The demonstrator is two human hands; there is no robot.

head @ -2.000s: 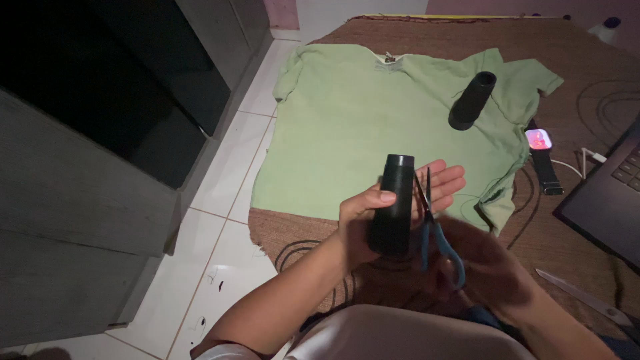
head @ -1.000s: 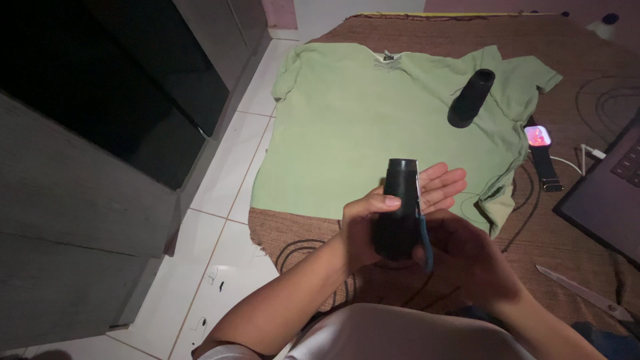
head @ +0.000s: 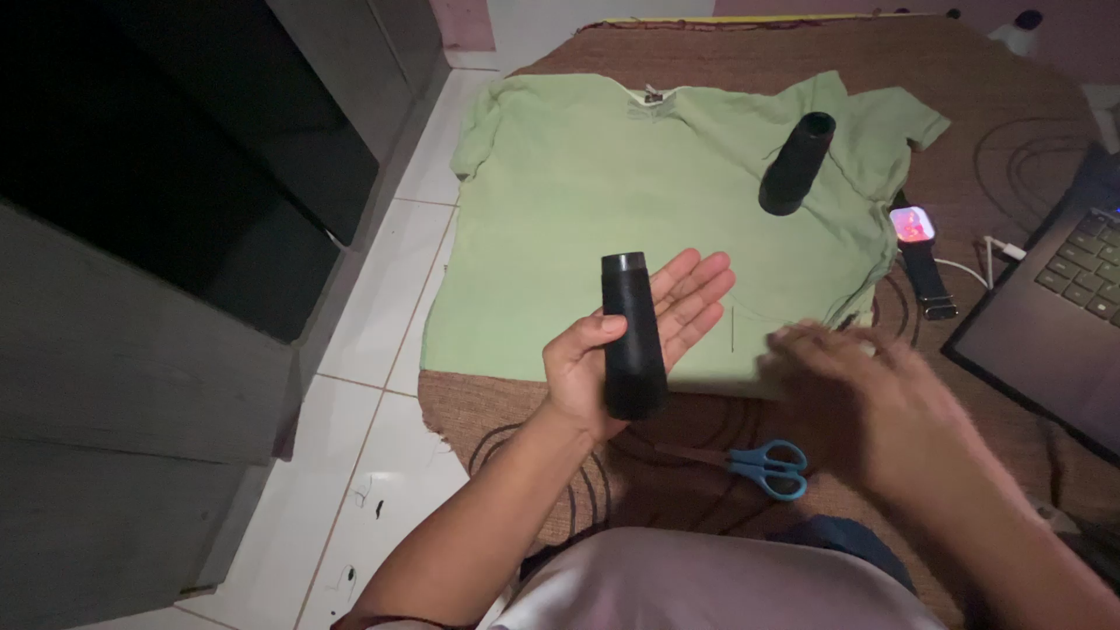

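My left hand [head: 582, 367], palm up with its fingers extended, holds a black tapered thread cone or spool [head: 633, 350] under its thumb. My right hand [head: 840, 376] is blurred over the lower right edge of the light green T-shirt [head: 560, 227]; nothing can be made out in its fingers. Between the hands a thin needle [head: 732, 329] lies on the shirt. Scissors with blue handles [head: 770, 468] lie on the brown cloth near my body. A second black tapered spool [head: 796, 164] rests on the shirt's upper right.
On the right are a smartwatch [head: 913, 226] with a lit screen, a white cable [head: 962, 269] and a laptop [head: 1041, 324]. A brown woven cloth [head: 499, 398] lies beneath the shirt. White floor tiles [head: 367, 437] and grey furniture [head: 131, 367] are at the left.
The scissors, earlier in my right hand beside the spool, now lie on the brown cloth. My right hand has moved away to the right. My left hand still holds the spool.
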